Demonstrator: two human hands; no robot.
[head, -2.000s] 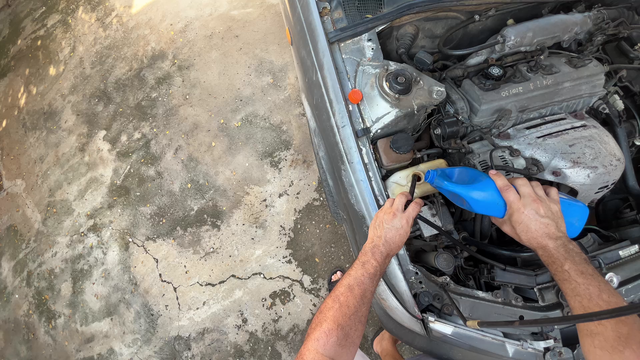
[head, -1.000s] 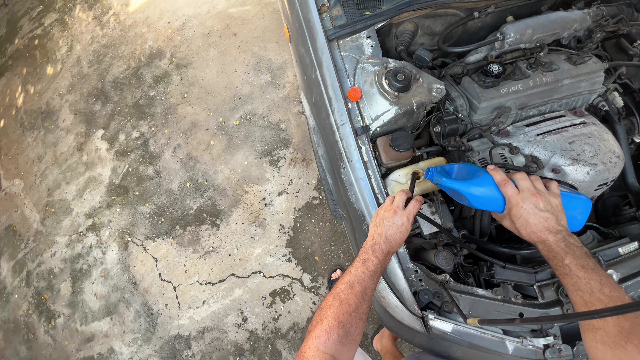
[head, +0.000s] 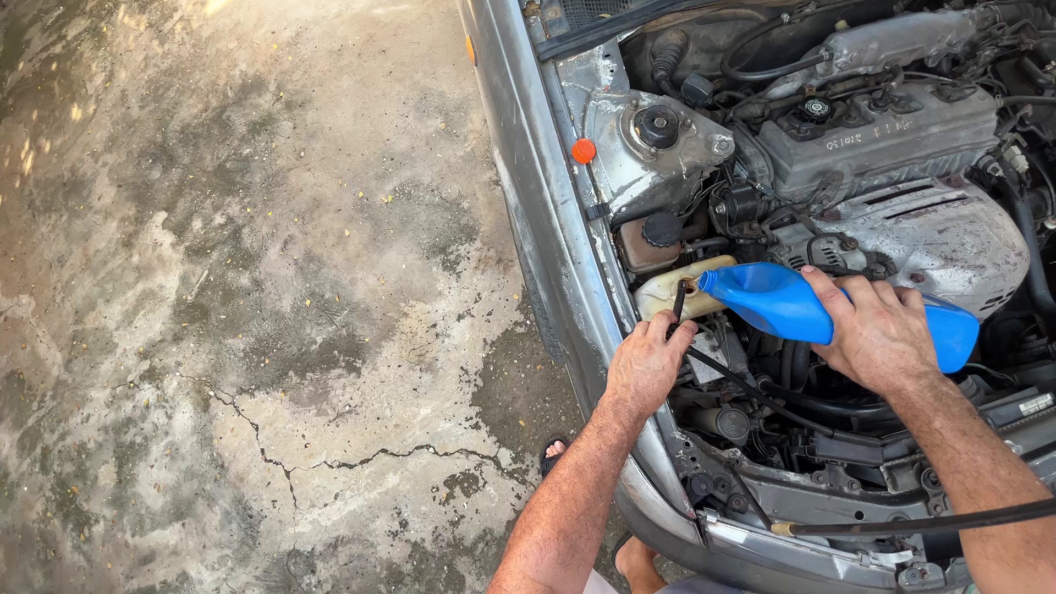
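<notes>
My right hand grips a blue plastic bottle, which lies nearly level with its uncapped neck at the opening of a cream plastic reservoir. Whether liquid is flowing I cannot tell. My left hand pinches a thin black hose between thumb and fingers, and the hose's upper end stands at that same opening. Beside the reservoir is a brownish fluid reservoir with a black cap. An orange-red cap rests on the inner edge of the fender.
The engine's valve cover and a metal heat shield lie beyond the bottle. A black rod crosses the front of the bay, near my right forearm. The grey fender borders cracked concrete, with my feet beside the bumper.
</notes>
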